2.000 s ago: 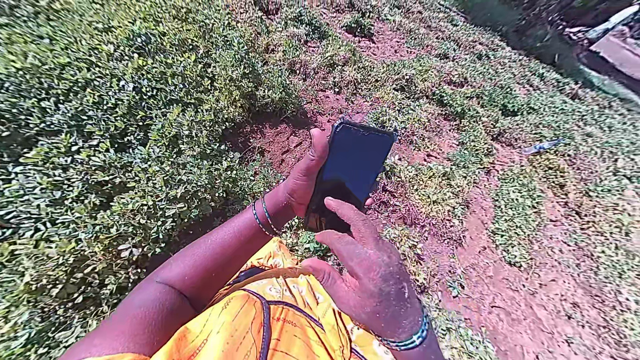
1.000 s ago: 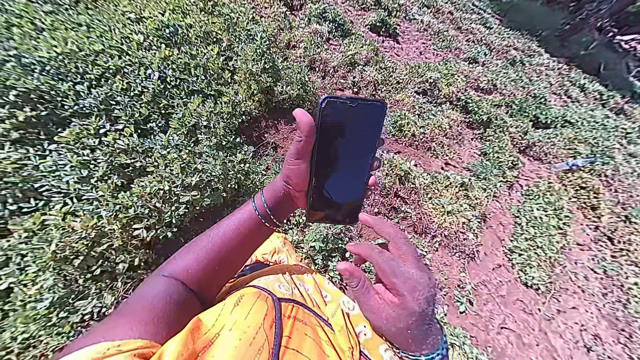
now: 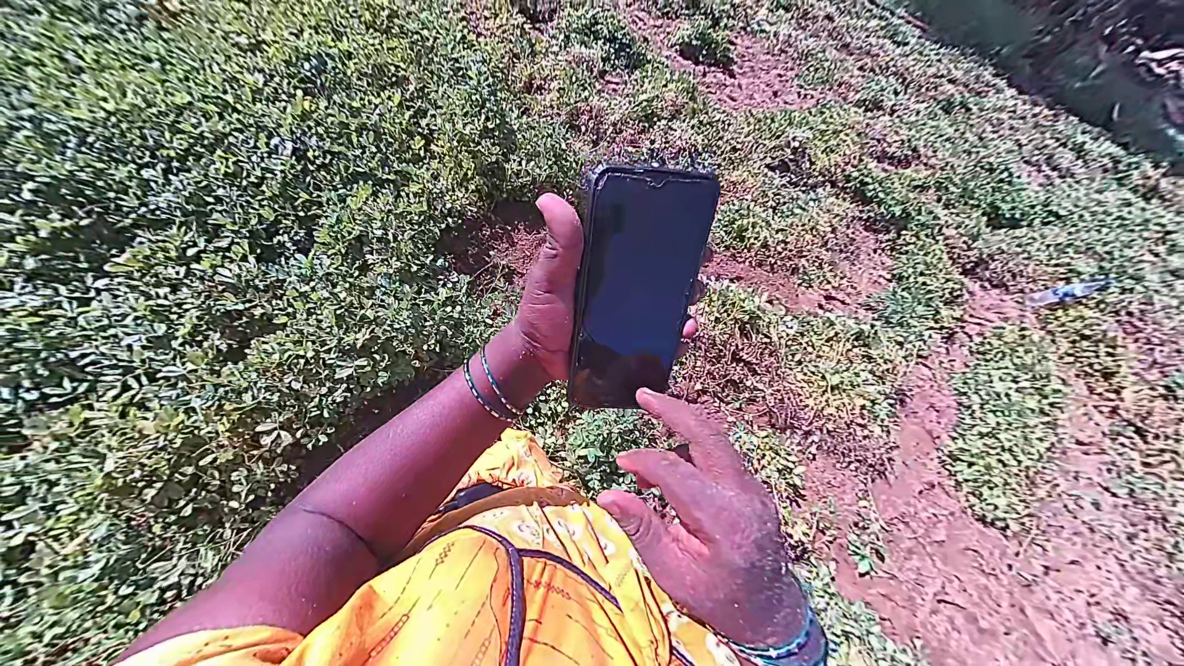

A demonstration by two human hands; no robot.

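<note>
My left hand (image 3: 553,305) holds a dark smartphone (image 3: 643,277) upright by its edges, the thumb along its left side and fingertips showing at its right. The phone's screen looks dark, with a reflection low down. Below and right of it is my right hand (image 3: 712,527), holding nothing, its fingers apart. Its index fingertip is at the lower edge of the phone; whether it touches the glass I cannot tell. Thin bracelets circle both wrists.
Dense low green plants (image 3: 231,213) cover the ground at left. Sparser plants and bare reddish soil (image 3: 962,573) lie at right, where a clear plastic bottle (image 3: 1068,292) seems to lie. Yellow patterned cloth (image 3: 444,601) covers my lap. A shaded strip (image 3: 1054,74) runs along the top right.
Two seconds ago my right index finger was over the lower part of the screen; now it is at the phone's bottom edge. My left hand still holds the phone.
</note>
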